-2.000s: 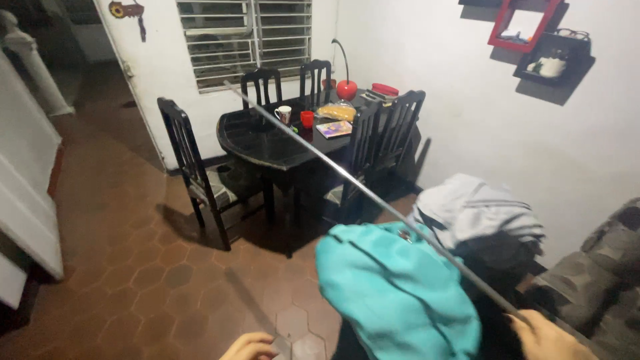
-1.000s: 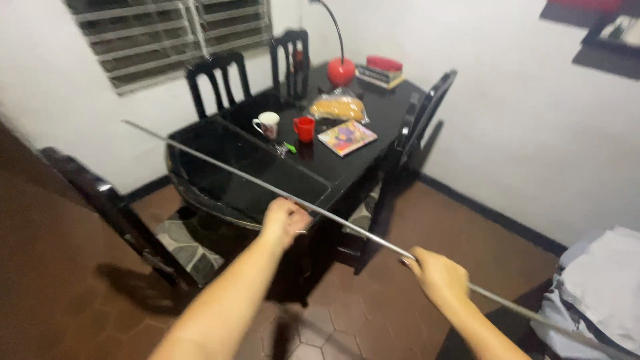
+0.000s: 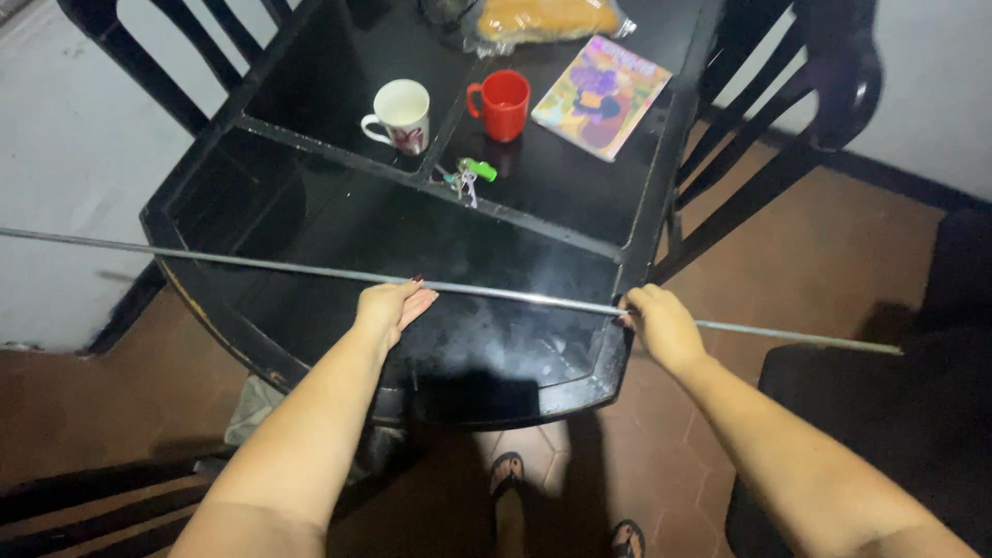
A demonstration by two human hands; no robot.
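A long thin metal rod (image 3: 511, 294) spans the near end of the black dining table (image 3: 310, 209), its left part running out of view and its right end beyond the table's edge. My right hand (image 3: 663, 325) grips the rod close to the table's right corner. Against the rod's middle rests my left hand (image 3: 391, 306), thumb at the rod and fingers extended below it; whether it bears any weight I cannot tell. Farther back on the table are a white mug (image 3: 401, 116), a red mug (image 3: 504, 106), a bunch of keys (image 3: 466, 180) and a colorful booklet (image 3: 602, 98).
Bread in a plastic bag (image 3: 546, 19) lies at the table's far side. Black chairs flank the table at the right (image 3: 837, 77), upper left (image 3: 101, 19) and lower left (image 3: 93, 480). A dark object (image 3: 860, 434) occupies the lower right. My sandaled feet (image 3: 508, 469) are on the tiled floor.
The rod, raised in front of me over the floor two seconds ago, now lies across the view over the table's near end. The view has moved closer to the table and tilted down.
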